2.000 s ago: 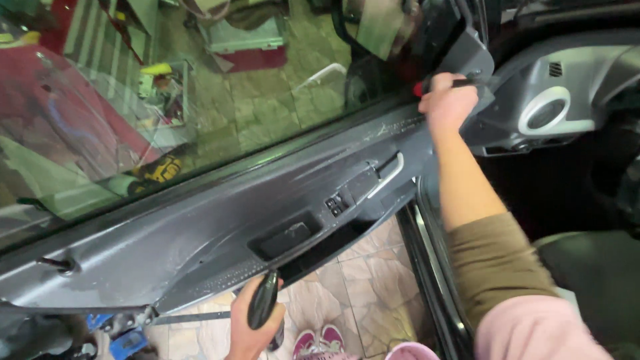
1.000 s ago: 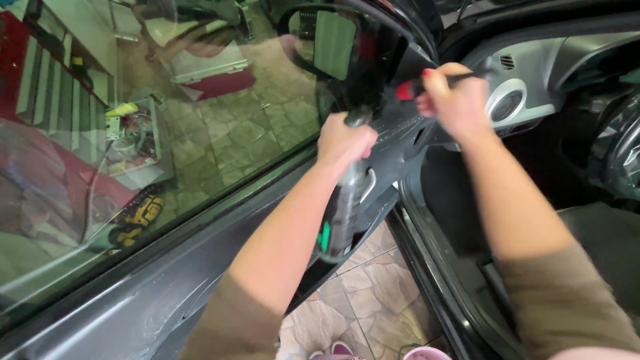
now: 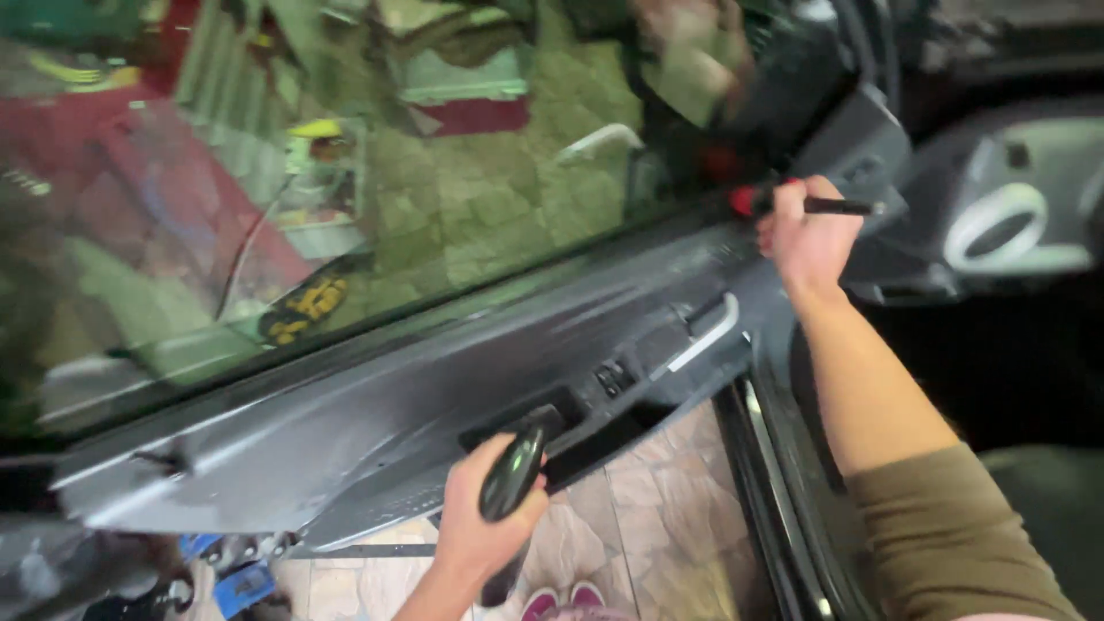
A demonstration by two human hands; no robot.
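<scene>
My right hand [image 3: 811,233] grips a black-handled detailing brush [image 3: 837,206] with a red part at its head, held against the upper front corner of the grey door panel [image 3: 345,414] by the window's lower edge. In my left hand [image 3: 487,517] is a dark spray bottle [image 3: 515,470], its rounded top towards me, in front of the door's armrest. The bottle's lower part is mostly hidden by the hand. Right of the bottle are the window switches [image 3: 613,378] and the silver door pull [image 3: 703,332]. Whitish wet streaks show on the panel.
The door glass [image 3: 483,198] spans the upper left, with a tool case and red cabinet visible through it. The black door sill [image 3: 768,483] runs down at right, beside the dashboard with its round air vent [image 3: 996,228]. Blue items [image 3: 244,586] lie at lower left.
A second ago my left hand held the bottle upright near the door pull; now it is lower and to the left, by the armrest. The brush has come down onto the panel's front corner.
</scene>
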